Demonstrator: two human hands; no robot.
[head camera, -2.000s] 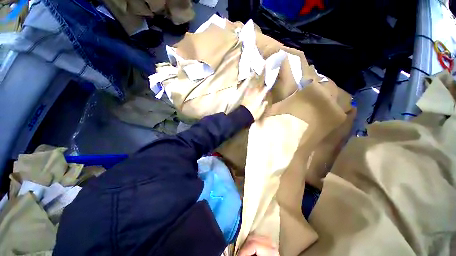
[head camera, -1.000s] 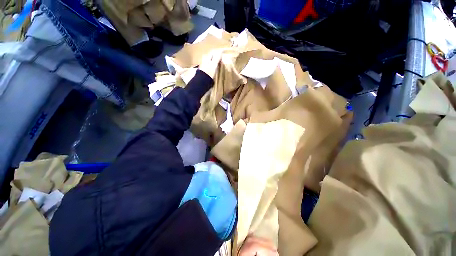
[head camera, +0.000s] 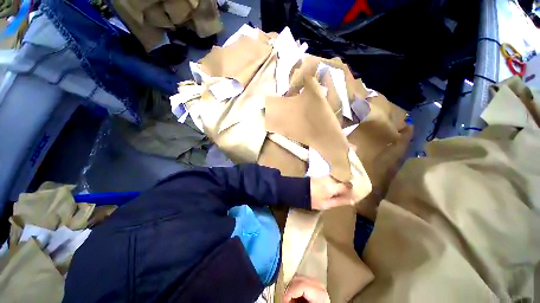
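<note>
A rumpled heap of tan cut panels (head camera: 237, 118) with white pieces (head camera: 288, 59) sticking out lies in front of me. My left hand (head camera: 333, 193), in a dark sleeve, grips the near edge of a tan panel (head camera: 305, 118) that stretches back over the heap. My right hand (head camera: 306, 290) is cut off by the bottom edge; its visible fingers are curled on a lighter tan piece (head camera: 302, 242) hanging below the heap. Its wrist is hidden.
Large tan cloth (head camera: 450, 219) drapes at the right. Scissors with red and yellow handles (head camera: 513, 59) lie at the upper right. Blue denim (head camera: 97, 50) hangs at the upper left. More tan pieces (head camera: 44, 213) lie at the lower left, and others (head camera: 169, 18) at the top.
My left hand moved from the heap's middle to its far left part, then back toward me, drawing a tan panel with it. My right hand stays at the bottom edge.
</note>
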